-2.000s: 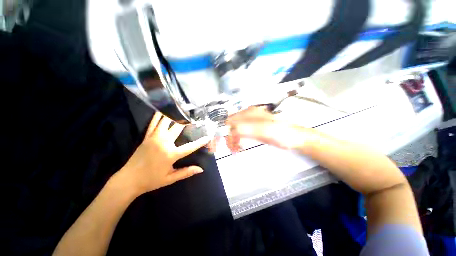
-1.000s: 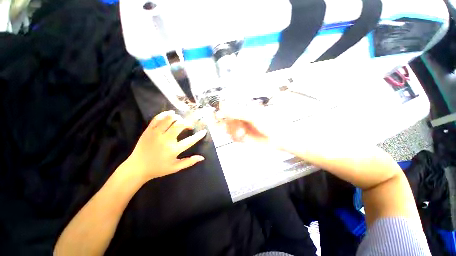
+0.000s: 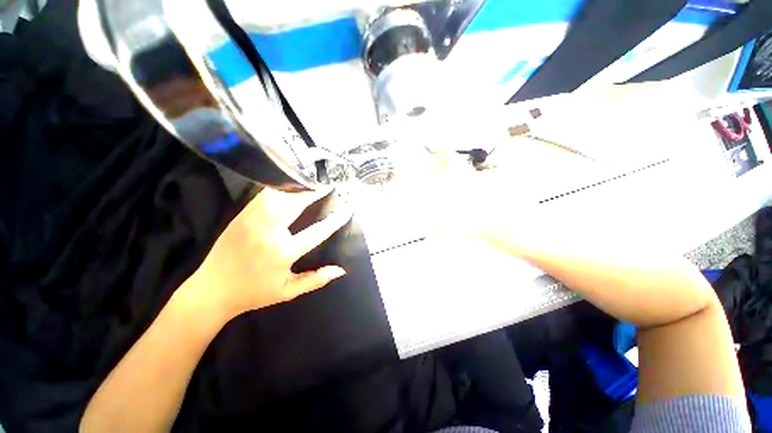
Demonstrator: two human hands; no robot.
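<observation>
Black fabric (image 3: 313, 347) lies left of the needle area and hangs over the lap. My left hand (image 3: 262, 245) rests palm down on it, fingers spread, fingertips close to the presser foot area (image 3: 339, 173). My right hand (image 3: 423, 199) is washed out by glare over the white machine bed (image 3: 474, 296), right of the presser foot; its fingers and any hold on the fabric edge cannot be made out. The white sewing machine head (image 3: 322, 76) with a blue stripe stands above both hands.
A curved chrome part (image 3: 190, 101) is at upper left. A small black tool (image 3: 476, 156) and a tan cord (image 3: 563, 145) lie on the bed. Red-handled scissors (image 3: 732, 127) lie at far right. Blue plastic (image 3: 614, 372) and dark cloth are below the bed's right side.
The view has shifted closer to the machine head, and the chrome part looks larger. Both hands keep nearly the same places by the needle area. The right hand is more washed out.
</observation>
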